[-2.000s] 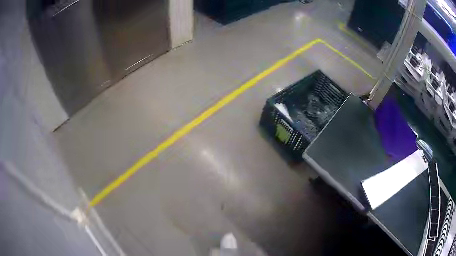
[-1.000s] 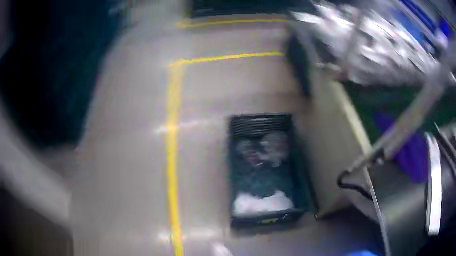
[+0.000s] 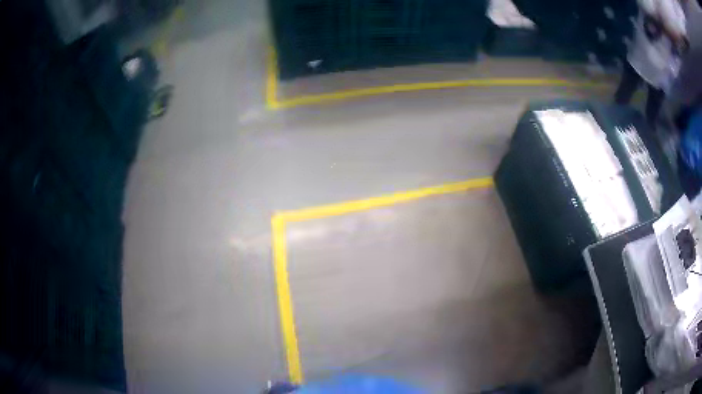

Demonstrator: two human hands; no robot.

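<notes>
No hand of mine can be made out. A bright blue shape (image 3: 362,385), blurred, shows at the bottom edge; I cannot tell whether it is cloth or clothing. Dark green crates (image 3: 539,223) stand at the right, with white contents (image 3: 589,169) at the top. In front of them, at the right edge, is a dark-topped bench (image 3: 612,281) with a light edge. Clear or whitish plastic wrapping (image 3: 650,288) and white pieces with black centers (image 3: 681,246) lie on it.
Yellow lines (image 3: 385,204) mark the grey floor (image 3: 208,169). Dark green stacks stand at the left (image 3: 61,231) and at the back (image 3: 377,35). A person in white (image 3: 658,42) stands at the upper right. A blue sleeve or garment shows at the right edge (image 3: 693,146).
The view has moved along the aisle. The floor crate, the purple cloth and the white strips have left the view. Filled crates, another bench part and a person in white have come in.
</notes>
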